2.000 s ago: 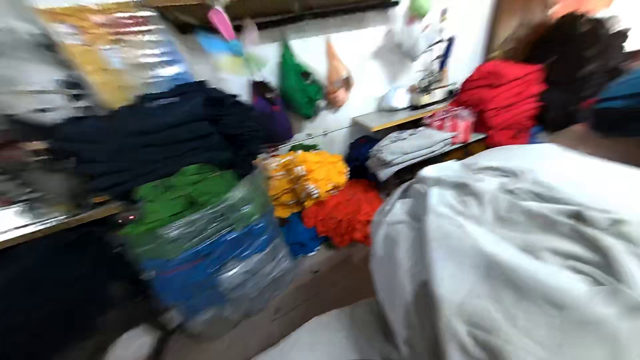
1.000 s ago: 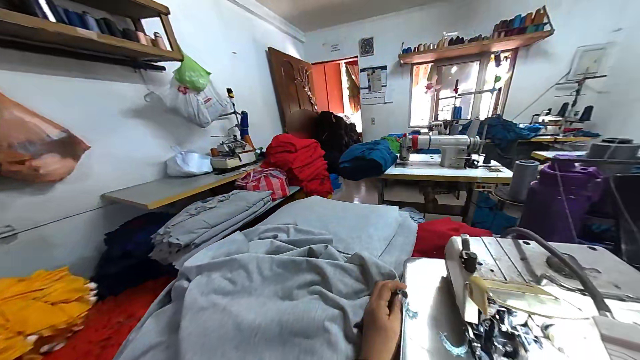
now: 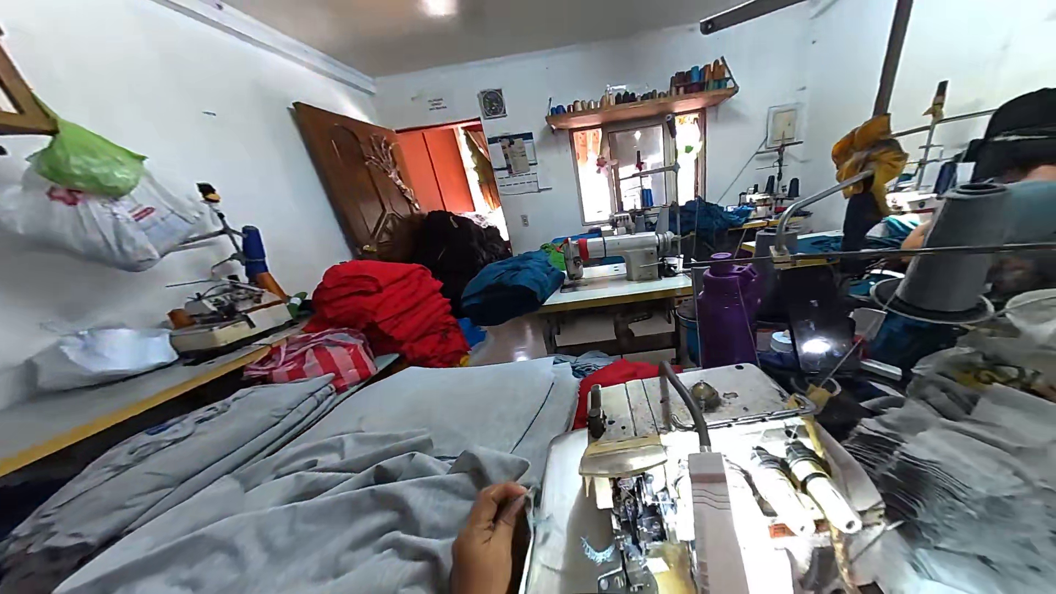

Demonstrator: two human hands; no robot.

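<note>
One hand shows, at the bottom centre; its placement and thumb suggest my left hand (image 3: 488,540). Its thumb and fingertips pinch the edge of grey fabric (image 3: 330,503), which spreads in folds over the left and middle foreground. Just right of the hand stands an overlock sewing machine (image 3: 643,437), its cover off the needle area and its metal parts lit. My right hand is out of view. Behind the loose folds lies a smoother grey cloth panel (image 3: 462,396).
Left, folded grey pieces (image 3: 198,445) lie beside a side table (image 3: 124,412). Red cloth (image 3: 384,305) is piled behind them. A purple flask (image 3: 726,309) and a grey thread cone (image 3: 949,247) stand behind the machine. Stacked grey pieces (image 3: 973,470) lie right. A person (image 3: 1027,165) is at the far right.
The view has swung right from the fabric piles. The hand, not seen two seconds ago, was at the cloth edge one second ago and remains there.
</note>
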